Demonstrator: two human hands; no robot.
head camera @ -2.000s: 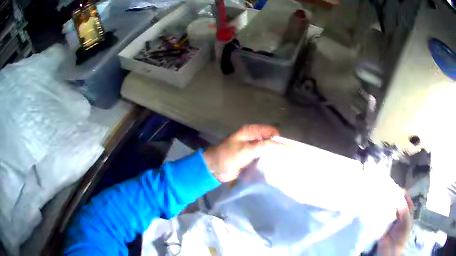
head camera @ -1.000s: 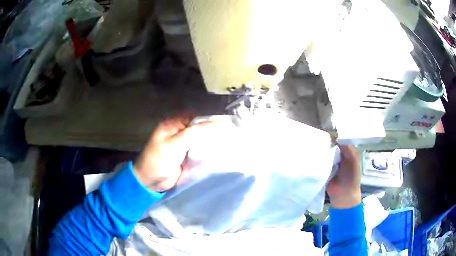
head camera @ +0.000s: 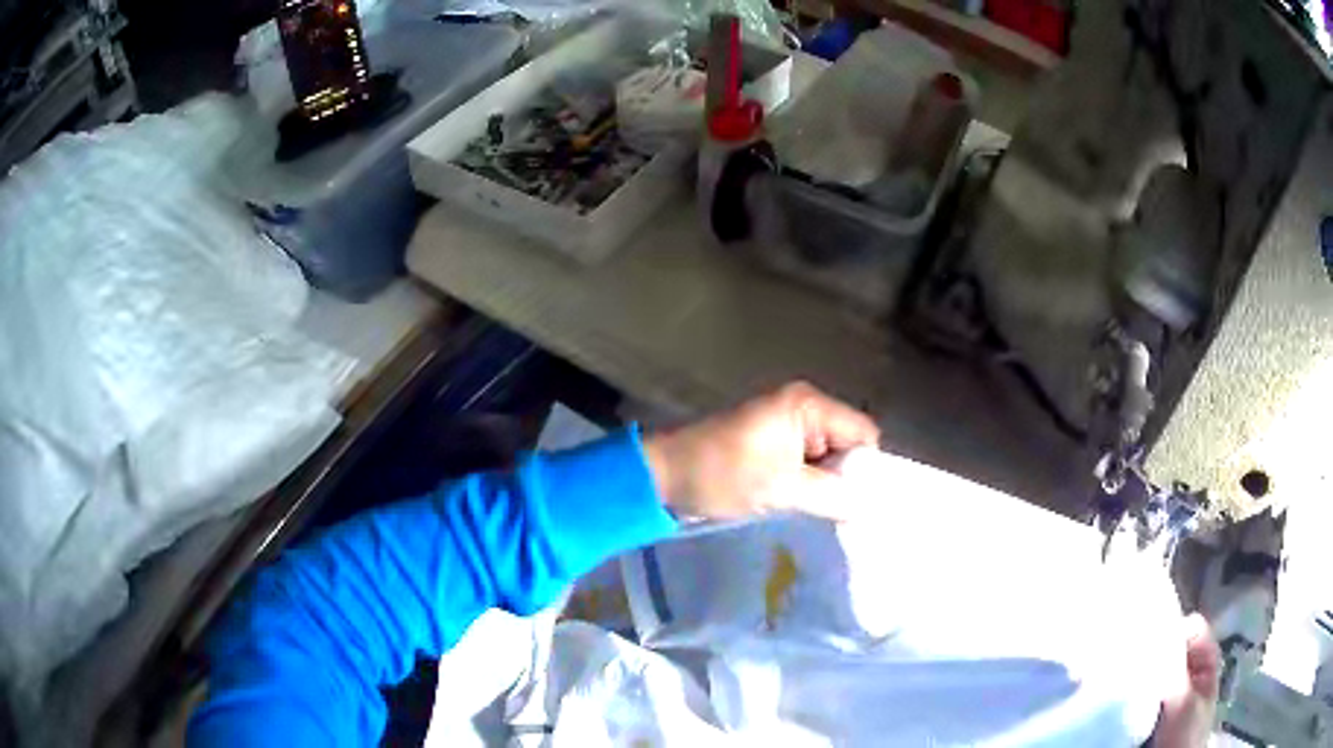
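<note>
A white garment piece (head camera: 936, 585) with a small yellow print and a dark stripe lies over the lap and reaches the needle and presser foot area (head camera: 1148, 504). My left hand (head camera: 775, 453) pinches the cloth's upper edge left of the needle. My right hand (head camera: 1191, 687) holds the cloth's right side at the lower right, partly hidden by the cloth. The sewing machine head (head camera: 1243, 380), cream with a dark round hole, stands at the right. Glare hides where cloth and needle meet.
On the table (head camera: 585, 314) stand a white tray (head camera: 585, 227) of small tools, a red-topped bottle (head camera: 728, 154) and a clear plastic bin (head camera: 848, 249). A phone on a stand (head camera: 325, 66) and a white bulky bag (head camera: 146, 351) are at the left.
The view swung right, showing the machine's right side, and has turned back left. Both hands still hold the cloth. The yellow print and dark stripe now show more clearly below my left hand.
</note>
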